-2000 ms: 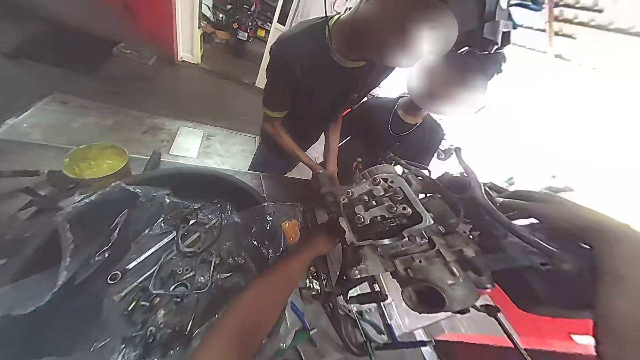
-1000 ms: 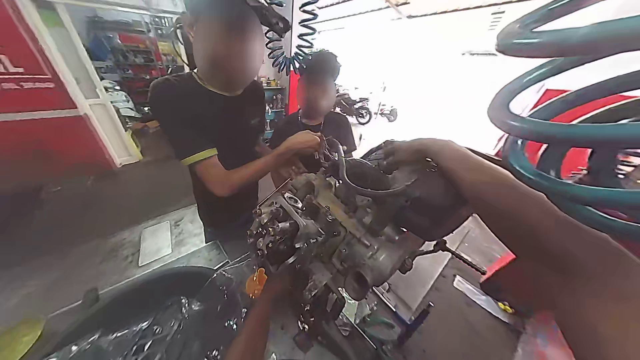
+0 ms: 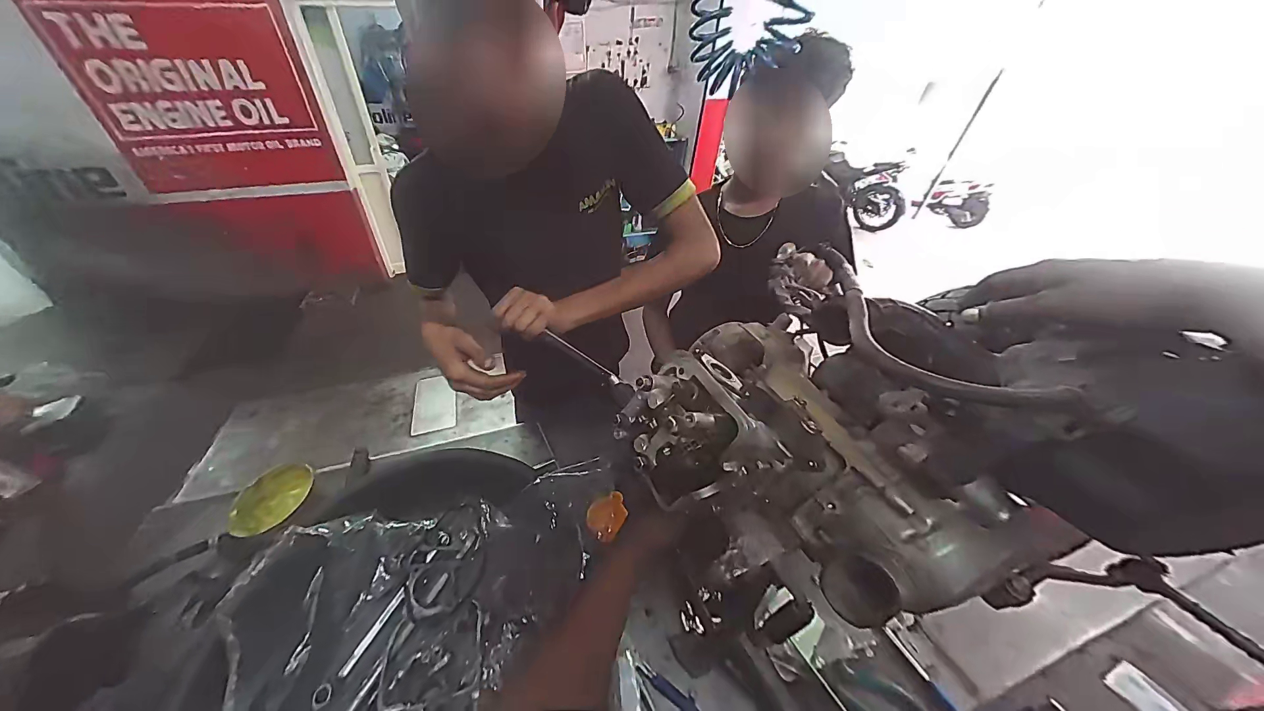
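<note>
A motorcycle or scooter engine (image 3: 820,464) fills the right centre, its cylinder head (image 3: 681,425) with the valve gear exposed toward the left. My left hand (image 3: 671,528) reaches up to the underside of the head; its fingers are hidden in shadow behind the metal. On the right, my right hand (image 3: 1017,291) lies over the top of a dark rounded part (image 3: 1126,425) beside the wheel end, fingers extended; whether it grips is unclear. Across the engine, a co-worker's hand (image 3: 528,314) holds a long thin metal tool (image 3: 583,357) whose tip meets the cylinder head.
A black tray (image 3: 444,474) lined with plastic holds a wrench (image 3: 370,637) and loose parts at lower left. Near it are a yellow bowl (image 3: 272,501) and an orange piece (image 3: 605,515). A second person (image 3: 780,217) stands behind the engine. Tools lie beneath it.
The co-worker's hands, at the cylinder head a second ago, are now farther left, with the long tool between hand and head. The view has swung noticeably.
</note>
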